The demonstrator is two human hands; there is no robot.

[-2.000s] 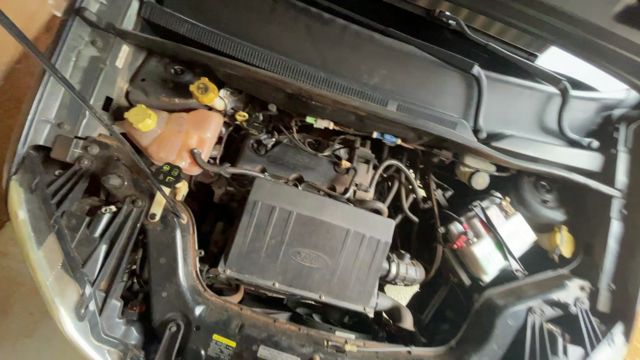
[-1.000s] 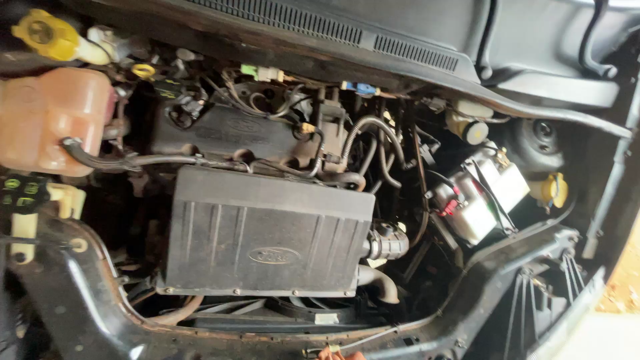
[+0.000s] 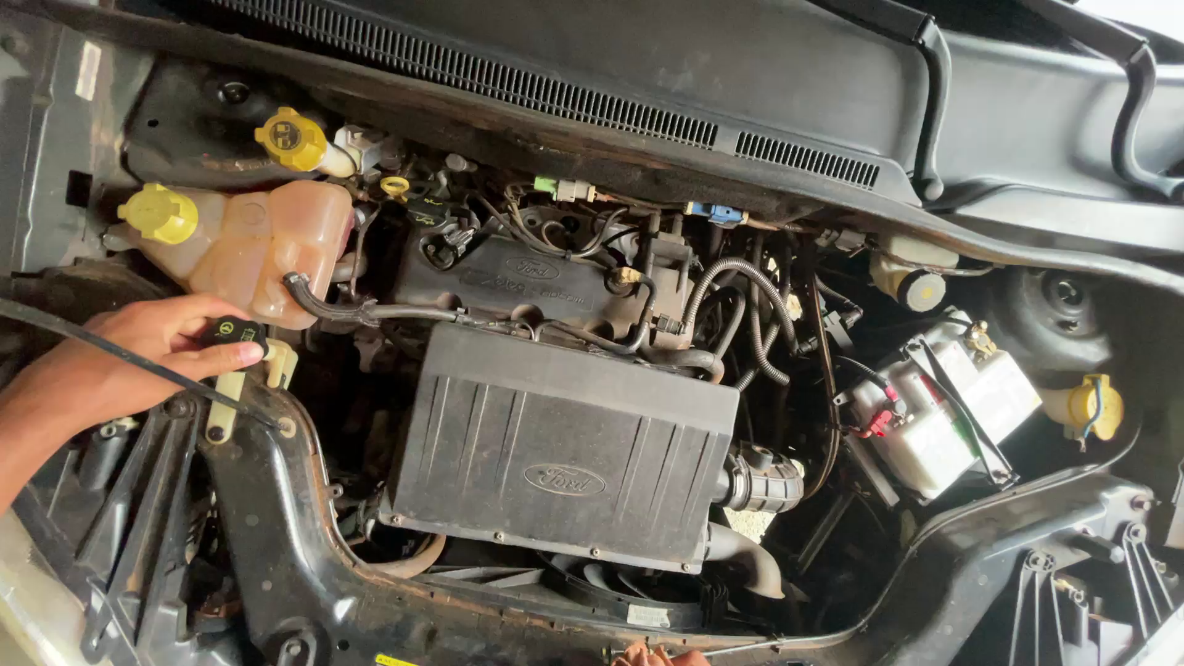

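My left hand (image 3: pixel 139 356) reaches in from the left edge, its thumb and fingers closed on a black cap (image 3: pixel 234 335) bearing symbols, on a cream plastic reservoir neck (image 3: pixel 277 363). Just behind it sits the pinkish coolant expansion tank (image 3: pixel 250 240) with its yellow cap (image 3: pixel 159 215). At the bottom edge a small part of what looks like my right hand (image 3: pixel 659 655) shows by the front crossmember; its fingers are mostly out of frame. The black Ford air filter box (image 3: pixel 564 444) lies in the middle, in front of the engine cover (image 3: pixel 518 277).
A thin black rod (image 3: pixel 120 356) slants across my left wrist to the crossmember (image 3: pixel 296 518). The battery (image 3: pixel 943 407), brake fluid reservoir (image 3: pixel 911 268) and another yellow cap (image 3: pixel 1096 407) are at the right. Hoses (image 3: pixel 740 268) run behind the air filter box. Wiper arms (image 3: pixel 936 102) lie beyond the cowl grille (image 3: pixel 518 79).
My left hand has come into view and taken hold of the black cap, where no hand showed before. The view has shifted between frames.
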